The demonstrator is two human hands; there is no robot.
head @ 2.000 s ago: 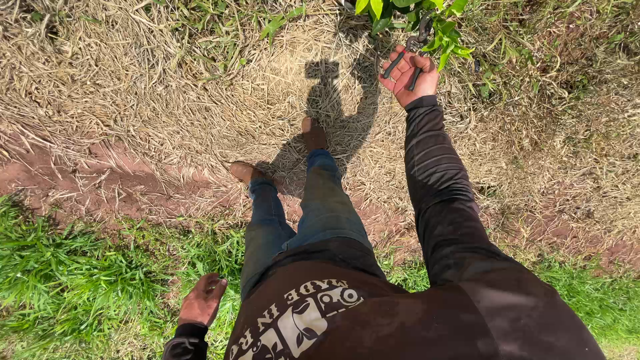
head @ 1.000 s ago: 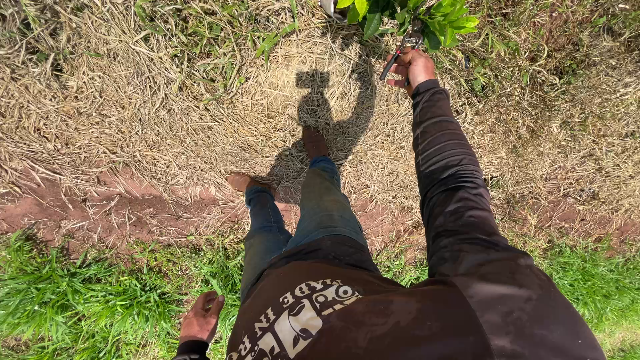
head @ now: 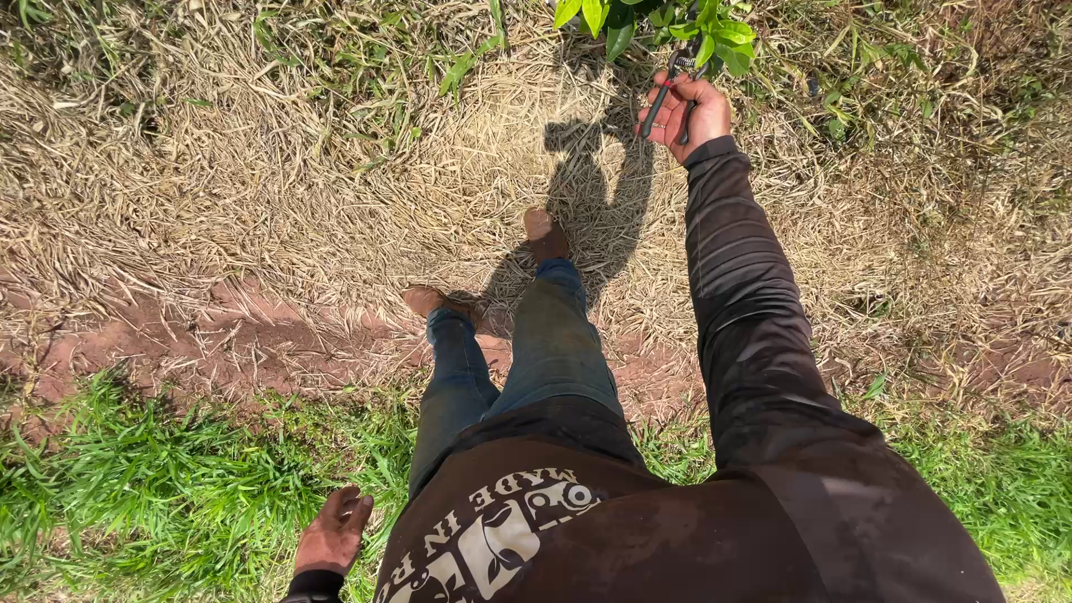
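My right hand (head: 687, 113), at the end of a dark sleeve, holds a pair of pruning shears (head: 656, 109) at the upper right. The shears' dark handles lie spread across my palm, and their head points up into the green leaves (head: 712, 33) of a small leafy plant at the top edge. The leaves partly hide the blades. My left hand (head: 332, 532) hangs low beside my body at the lower left, above green grass, with nothing in it and its fingers loosely bent.
Dry straw (head: 251, 167) covers the ground around the plant, with weeds in it. A strip of bare reddish soil (head: 167, 343) runs between the straw and the green grass (head: 167, 477). My brown boots (head: 544, 230) stand on the straw and soil; my shadow falls ahead.
The shears' handles, seen spread two seconds ago, looked close together one second ago and are apart again now. My right hand has stayed by the leaves. My left hand still hangs low.
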